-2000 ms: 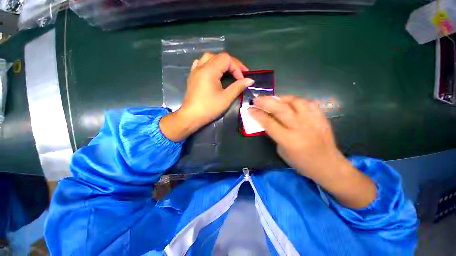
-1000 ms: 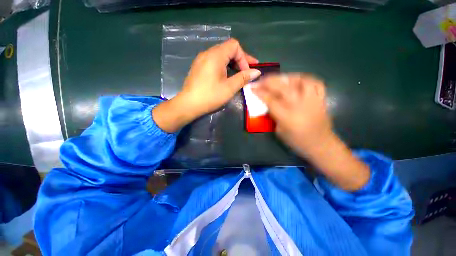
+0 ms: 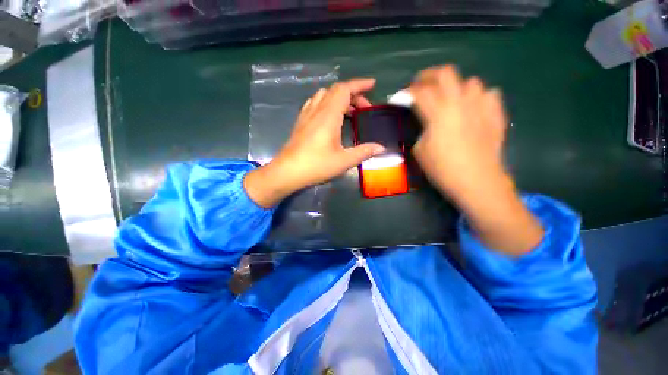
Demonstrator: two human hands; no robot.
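A small red handheld device with a black glossy upper part lies on the dark green bench mat. My left hand holds its left side, thumb on its face and fingers at its upper left edge. My right hand is blurred, just right of the device's upper part, and holds a small white piece at its fingertips, at the device's top right corner. A flat clear bag or film sheet lies left of the device, partly under my left hand and sleeve.
A silver-white strip runs along the left of the green mat. Clear trays line the back. A squarish white bottle and a dark smartphone are at the right. A plastic bag and a tiny yellow ring are at the far left.
My right hand has moved up and off the device's face with the white piece, which was over its lower part. My left thumb now lies lower on the device. The view has shifted slightly.
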